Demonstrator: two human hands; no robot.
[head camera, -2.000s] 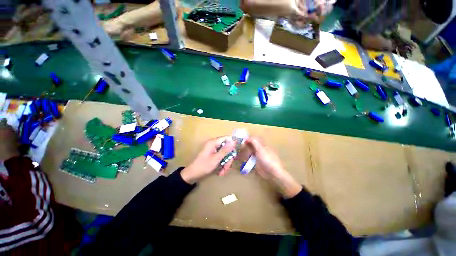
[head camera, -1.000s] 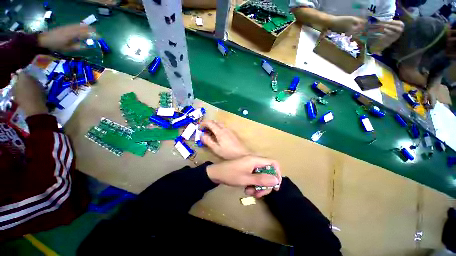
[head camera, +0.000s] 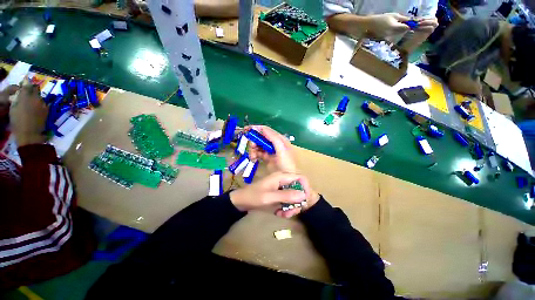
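My left hand (head camera: 271, 194) is closed around a small green circuit board strip (head camera: 293, 186), whose pale pads show between the fingers. My right hand (head camera: 280, 153) reaches up past my left hand, and the wrists cross. It has a blue battery cell (head camera: 261, 141) at its fingers, at the right edge of the pile of blue and white cells (head camera: 216, 183). Green PCB panels (head camera: 151, 136) lie left of the cells. A small cream piece (head camera: 283, 234) lies flat in front of me.
A brown cardboard sheet (head camera: 346, 193) covers the bench. Beyond it runs a green conveyor belt (head camera: 234, 88) with scattered cells. A metal upright (head camera: 186, 64) stands at the left front. Boxes (head camera: 285, 39) and another worker's hands are across the belt. A person in a striped sleeve (head camera: 41, 205) sits at left.
My right hand has left the held board, crossed to the cell pile and now has a blue cell at its fingers. Cells there have shifted. My left hand still holds the board strip.
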